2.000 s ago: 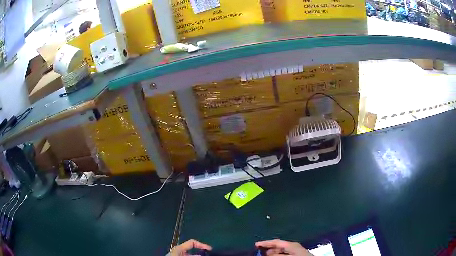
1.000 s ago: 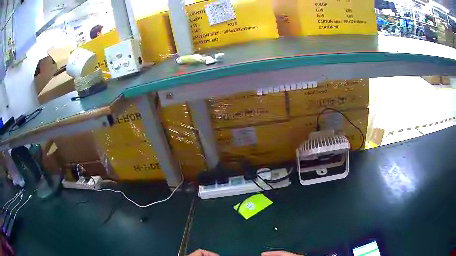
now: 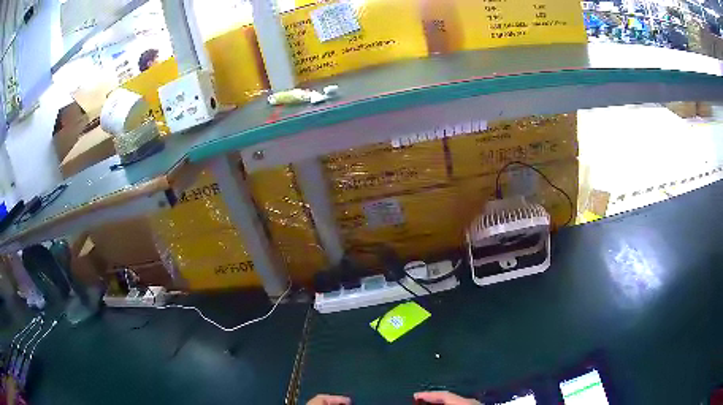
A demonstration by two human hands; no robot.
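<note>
My left hand (image 3: 328, 399) and my right hand (image 3: 445, 398) show only as fingers at the bottom edge, cut off by it. What lies between or under them is out of the picture, so I cannot tell if they hold anything. To the right of my right hand, a lit device (image 3: 583, 388) shows a white screen with a green band. Another lit white screen (image 3: 519, 399) lies beside it, mostly cut off by the bottom edge.
A yellow-green card (image 3: 401, 321) lies before a white power strip (image 3: 384, 291) with black plugs. A white ribbed unit (image 3: 509, 241) stands right of it. A green-edged shelf (image 3: 444, 99) crosses above, with yellow cartons (image 3: 380, 213) behind. A white cable (image 3: 230, 327) lies at left.
The view tipped up, then slightly back down. Both hands show less than two seconds ago and slightly more than one second ago. The second lit screen shows again.
</note>
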